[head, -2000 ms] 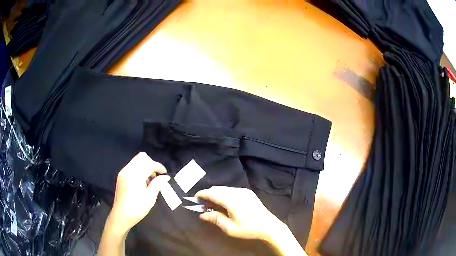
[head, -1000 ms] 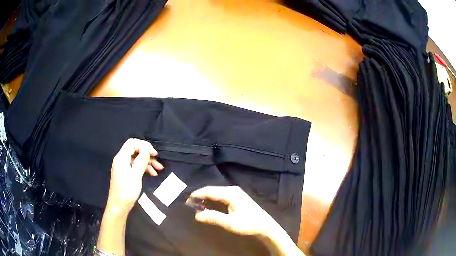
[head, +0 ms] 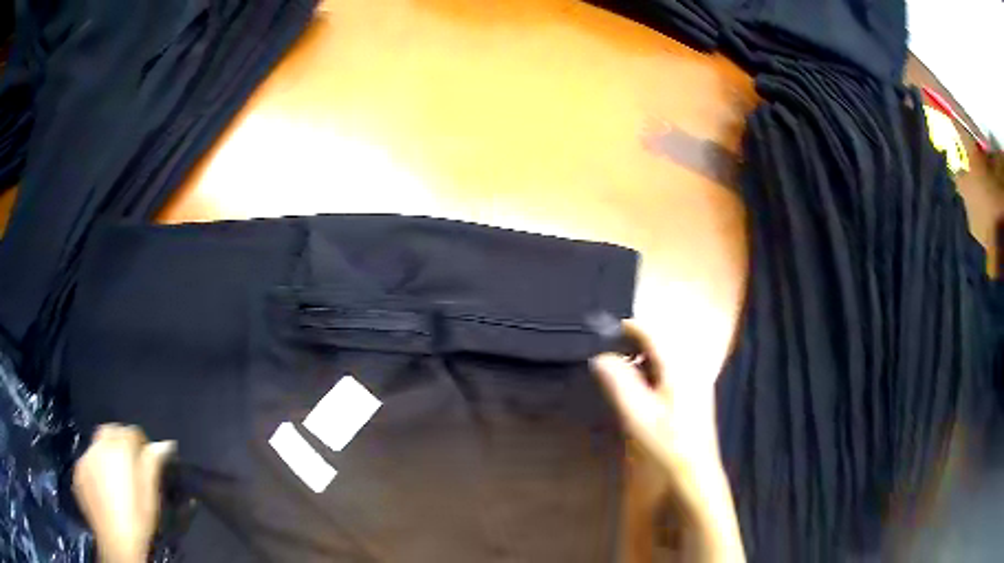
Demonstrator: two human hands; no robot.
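Note:
Black trousers (head: 528, 440) lie spread in front of me, waistband to the right. Two white labels (head: 342, 412) lie side by side on the cloth. My right hand (head: 661, 407) is at the waistband end and pinches the cloth beside the blurred button. A small dark thing shows at its fingers; whether it is the snips cannot be told. My left hand (head: 119, 489), blurred at the lower left, has its fingers closed on the trouser cloth.
The orange-brown tabletop (head: 473, 121) shows beyond the trousers. A rippled black trouser pile (head: 859, 330) hangs at the right. More black garments (head: 121, 99) lie at the upper left. Clear plastic (head: 33, 484) is at the lower left edge. A red and yellow item (head: 945, 127) is at the far right.
My left hand has moved from near the labels to the lower left and taken hold of cloth. My right hand has moved right, from beside the labels to the waistband end.

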